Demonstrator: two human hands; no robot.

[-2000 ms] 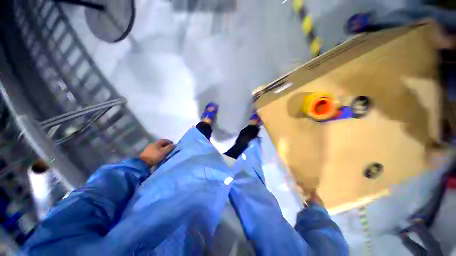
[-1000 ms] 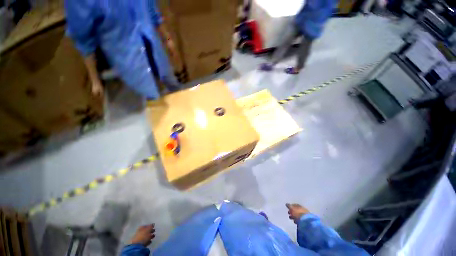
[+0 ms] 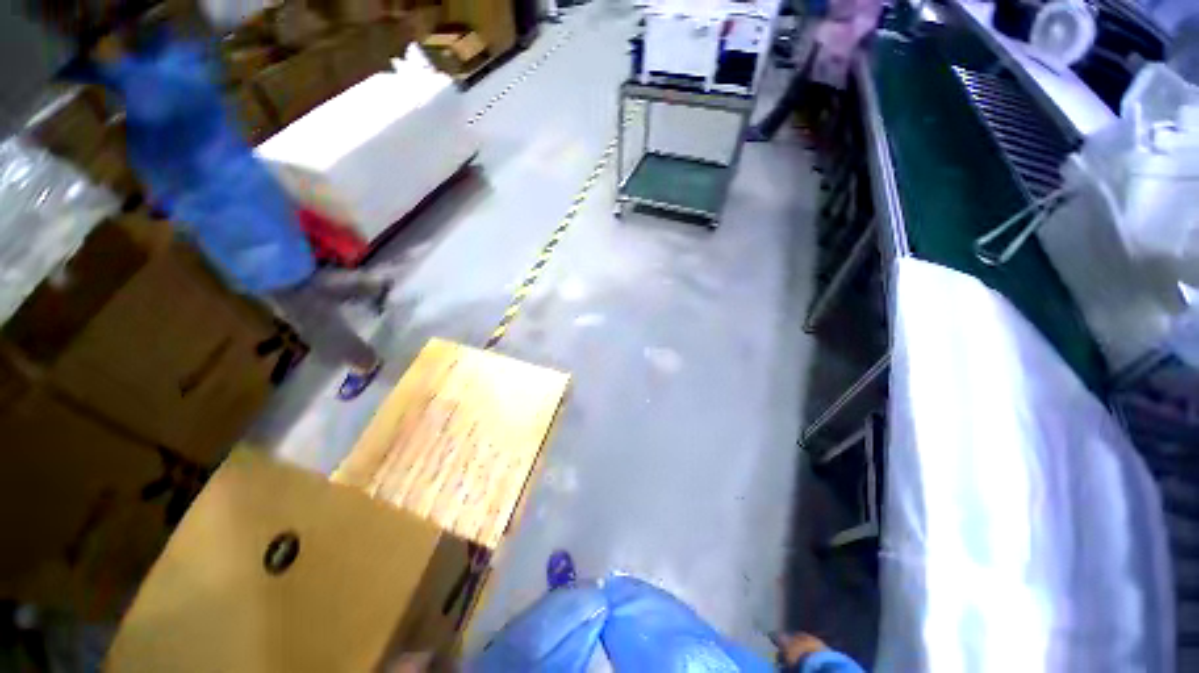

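Observation:
A closed brown shipping carton (image 3: 329, 585) stands at the lower left, with a black circle on its top and its near part cut off by the bottom edge. It sits beside a pale plywood board (image 3: 460, 427) that sticks out beyond it. My left hand (image 3: 414, 661) is a small blurred patch at the bottom edge, by the carton's near side; its fingers cannot be made out. My right hand (image 3: 797, 646) is low in the picture, right of my blue coat, small and partly cut off, with nothing visible in it.
Clear plastic film (image 3: 1012, 487) covers the near end of a green conveyor (image 3: 940, 158) on the right. A trolley (image 3: 675, 184) stands ahead. More brown cartons (image 3: 171, 316) stand left. A person in blue (image 3: 217, 184) is near a white-covered load (image 3: 375, 145) on a red pallet jack (image 3: 329, 237).
The view has swung right towards the conveyor. The carton now lies lower left and its tape dispenser is out of view. My left hand has moved to the bottom edge by the carton.

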